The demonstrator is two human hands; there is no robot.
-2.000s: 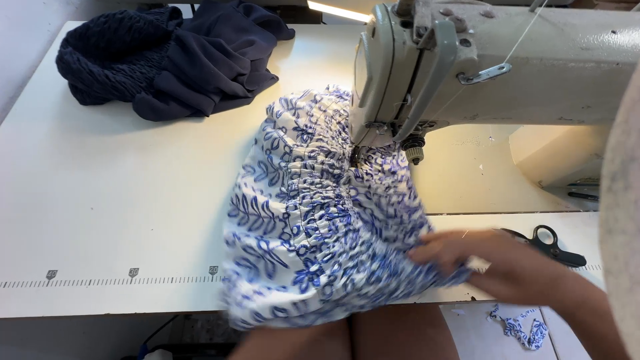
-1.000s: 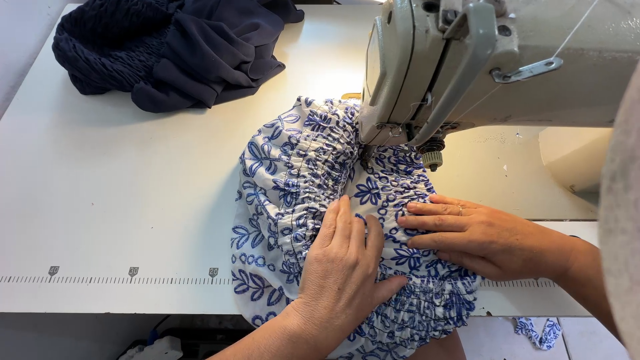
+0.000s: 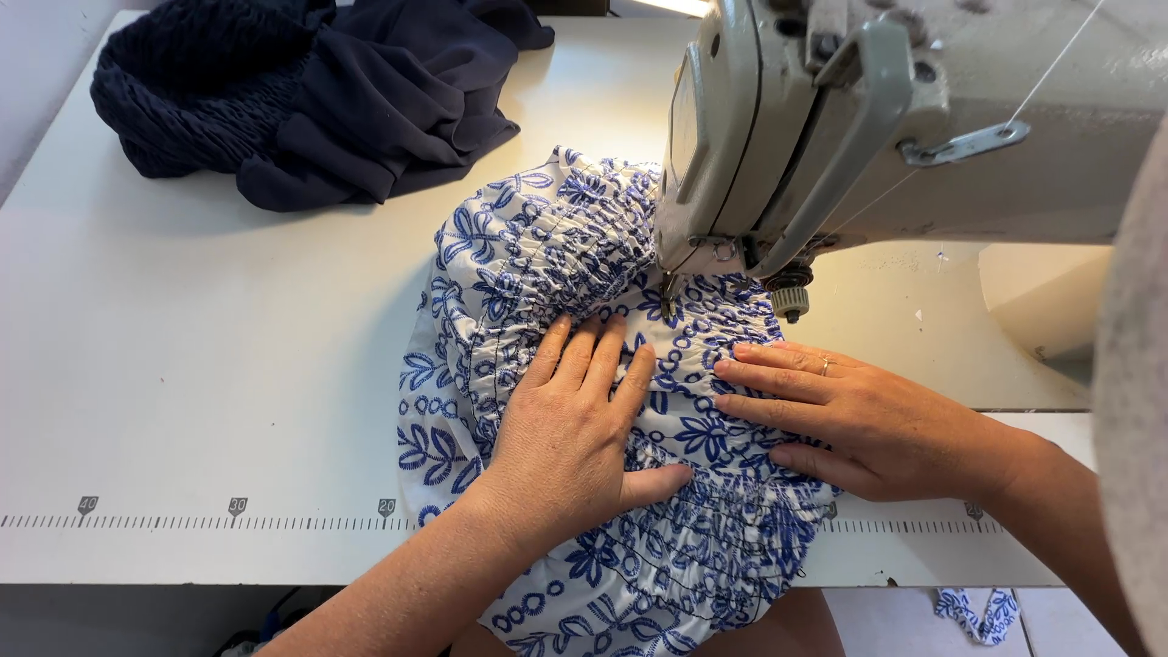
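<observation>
A white fabric piece with blue leaf embroidery and gathered, shirred bands [image 3: 703, 547] lies on the sewing table, its lower part hanging over the front edge. The presser foot [image 3: 669, 297] of the sewing machine [image 3: 785, 119] is over the fabric; whether it is down on it I cannot tell. My left hand [image 3: 584, 424] rests flat on the fabric, left of and nearer me than the foot, fingers slightly apart. My right hand [image 3: 835, 415], with a ring on one finger, lies flat on the fabric's right side. Neither hand grips anything.
Dark navy gathered fabric [image 3: 383, 100] lies at the table's back left. A printed measuring scale [image 3: 192, 523] runs along the front edge of the white table [image 3: 228, 365]. A scrap of the blue-and-white fabric [image 3: 976, 616] is below, at the lower right.
Two seconds ago my right hand held the fabric's right edge; now both hands lie flat on it. The scissors seen at the right in the oldest frame are no longer visible. Little has changed in the last second.
</observation>
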